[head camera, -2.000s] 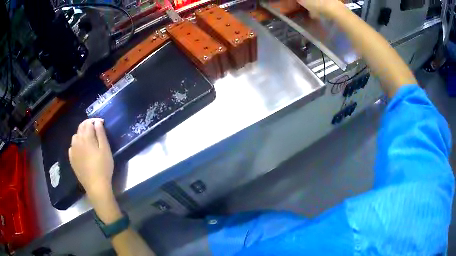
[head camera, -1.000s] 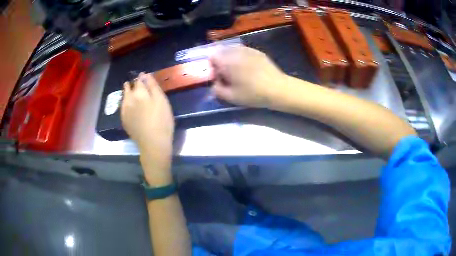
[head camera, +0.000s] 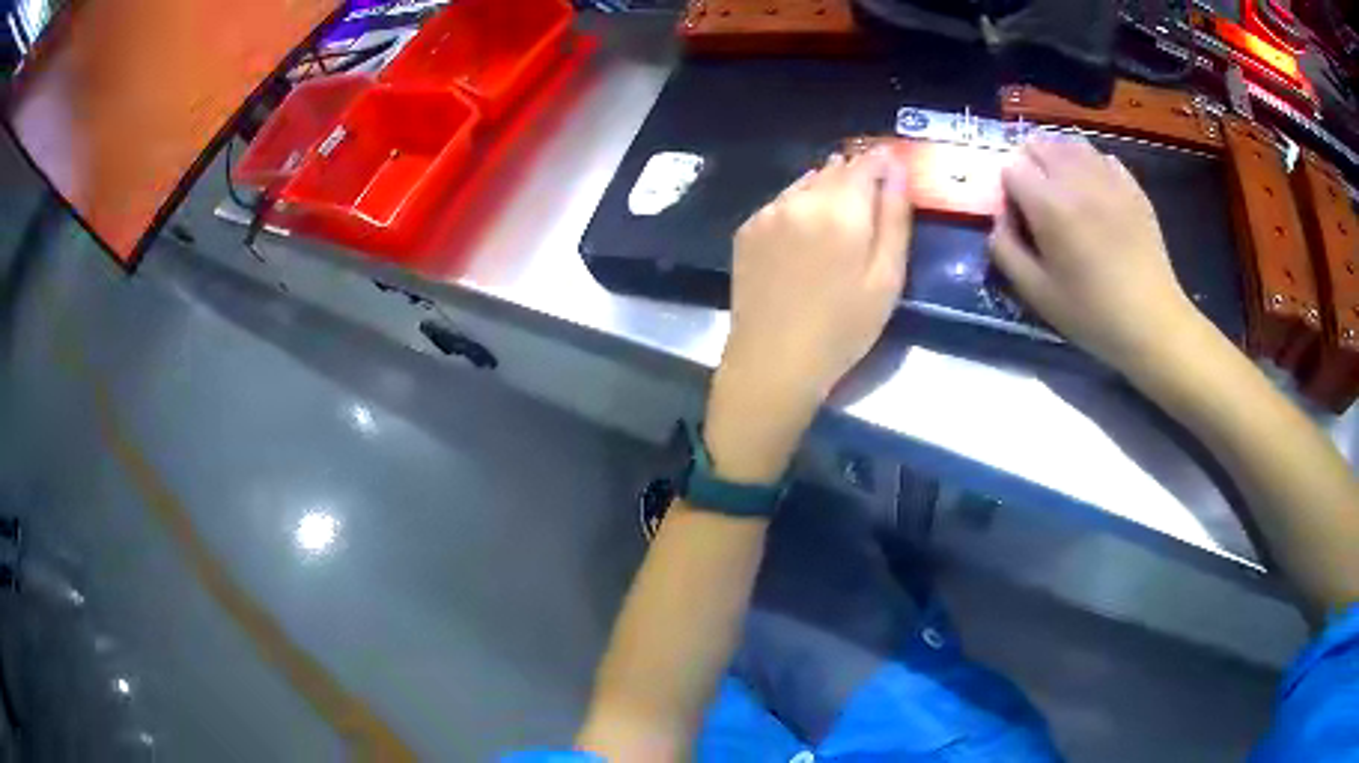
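A reddish-orange carrier bar lies on the black work pad, lit brightly from above. My left hand grips its left end and my right hand grips its right end; the fingers hide both ends. A clear locating strip with round marks lies just behind the held bar. The dark inspection camera head hangs above and behind it. No tweezers can be made out.
Red parts bins stand left of the pad. Stacked carrier bars stand at the right; more bars lie behind the pad. A tilted monitor at upper left shows an orange surface. The metal bench edge runs in front.
Two seconds ago my right hand was at the far right; it then came to the pad, and both hands took a bar. Since then the bar has moved back against the strip. The view has swung left.
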